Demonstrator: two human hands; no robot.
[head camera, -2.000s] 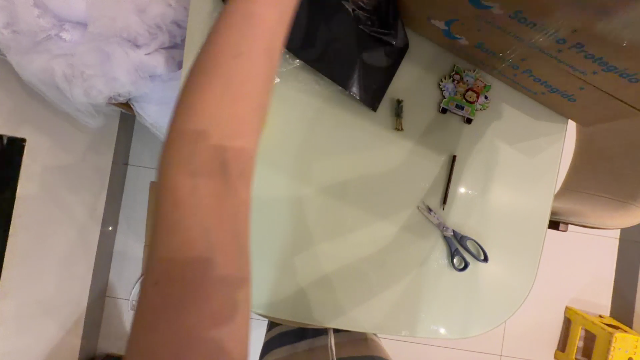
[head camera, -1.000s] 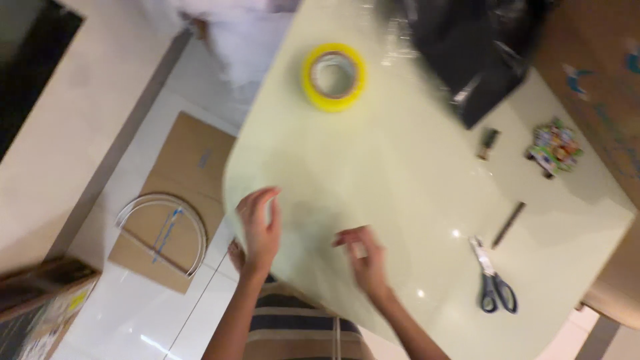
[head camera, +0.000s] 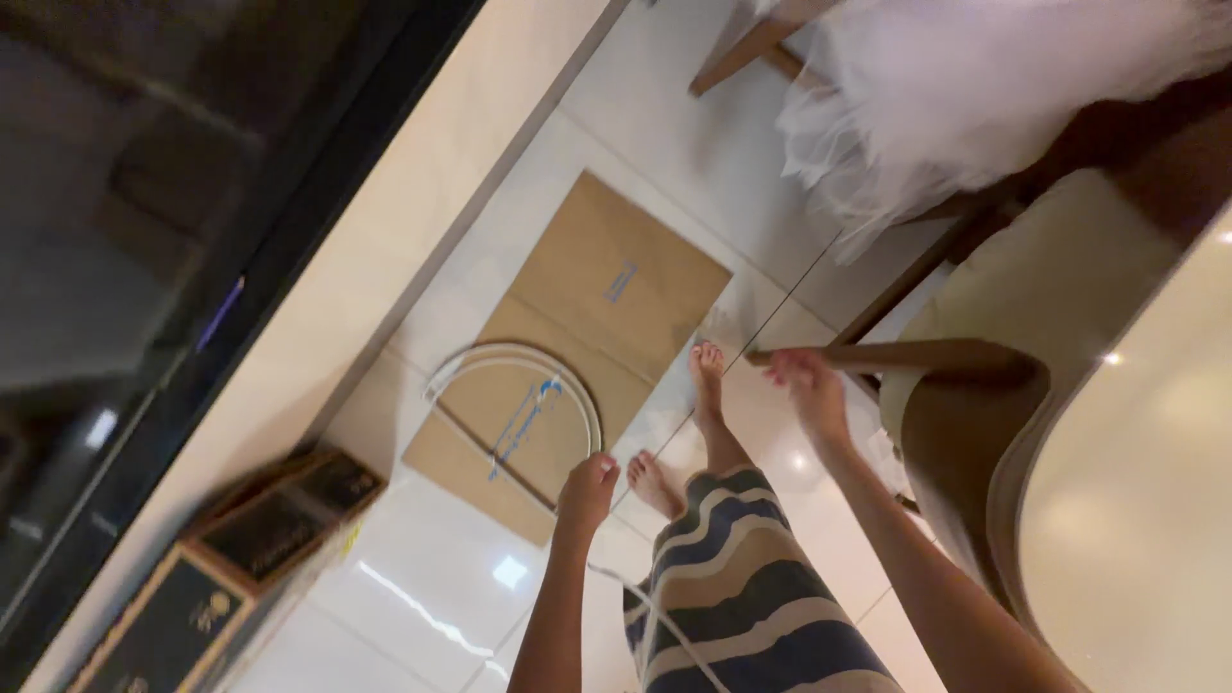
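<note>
A pale D-shaped hoop frame (head camera: 553, 358) with a straight bar across it rests over a flattened cardboard sheet (head camera: 616, 279) on the tiled floor. My left hand (head camera: 589, 481) is at the lower right end of the hoop's curve, fingers curled; whether it grips the hoop or only overlaps it in view cannot be told. My right hand (head camera: 808, 385) is blurred, held out over the floor beside a wooden chair leg (head camera: 895, 356), with no object visible in it.
The pale table edge (head camera: 1116, 385) and a beige chair (head camera: 962, 308) stand at the right. White tulle (head camera: 895, 115) hangs at the upper right. A dark wooden box (head camera: 279, 520) is at the lower left, by the wall. My bare feet are on the tiles.
The view has swung from the table to the floor. My hands, over the table a second ago, are now over the floor, the left one at the hoop.
</note>
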